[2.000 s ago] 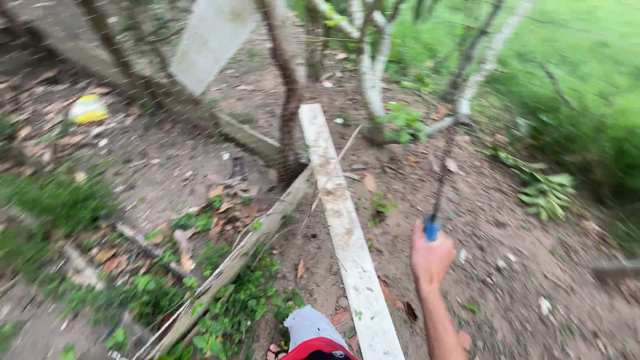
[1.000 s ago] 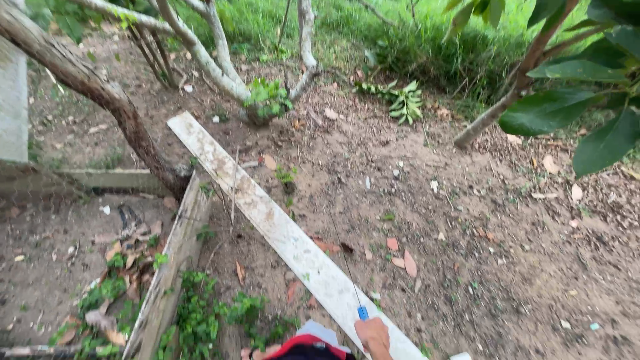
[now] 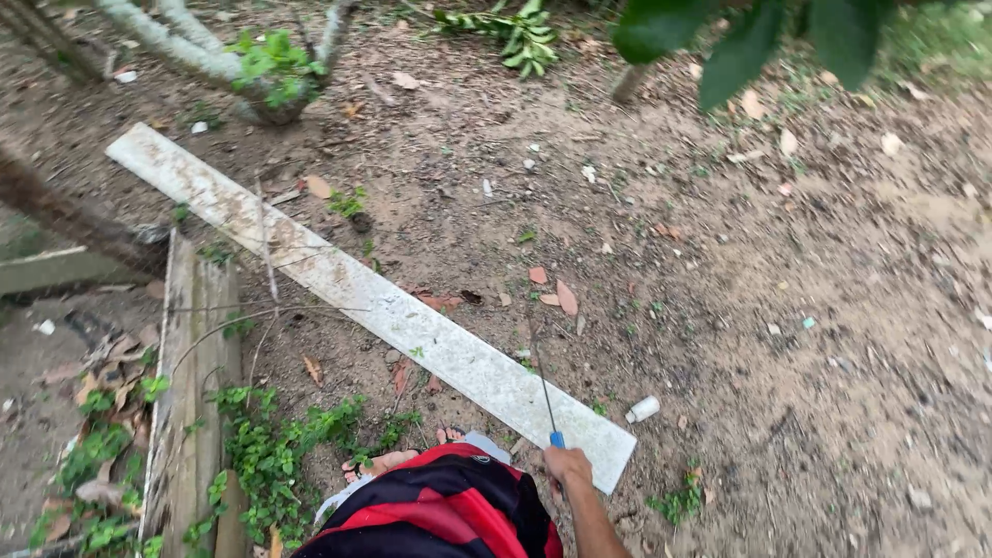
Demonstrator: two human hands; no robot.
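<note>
My right hand (image 3: 568, 470) is closed around the blue handle of a long, thin-bladed tool (image 3: 547, 395), perhaps a knife or machete; its blade is seen nearly edge-on and points away from me. Beneath the blade and beside the hand, a long pale board (image 3: 372, 298) with dirt on its surface lies diagonally on the ground. A thin dry twig (image 3: 266, 240) rests across the board's far part. My left hand is out of view.
A weathered wooden beam (image 3: 194, 372) lies at the left beside leafy weeds (image 3: 267, 442). Tree trunks (image 3: 279, 101) rise at the upper left, and leaves (image 3: 744, 58) hang at the upper right. A small white bottle (image 3: 642, 409) lies by the board's near end. My sandalled feet are below.
The view has swung to the right and down. Two seconds back the tool pointed up beside the board; now it is low over the board's near part. The hand has kept hold of its handle.
</note>
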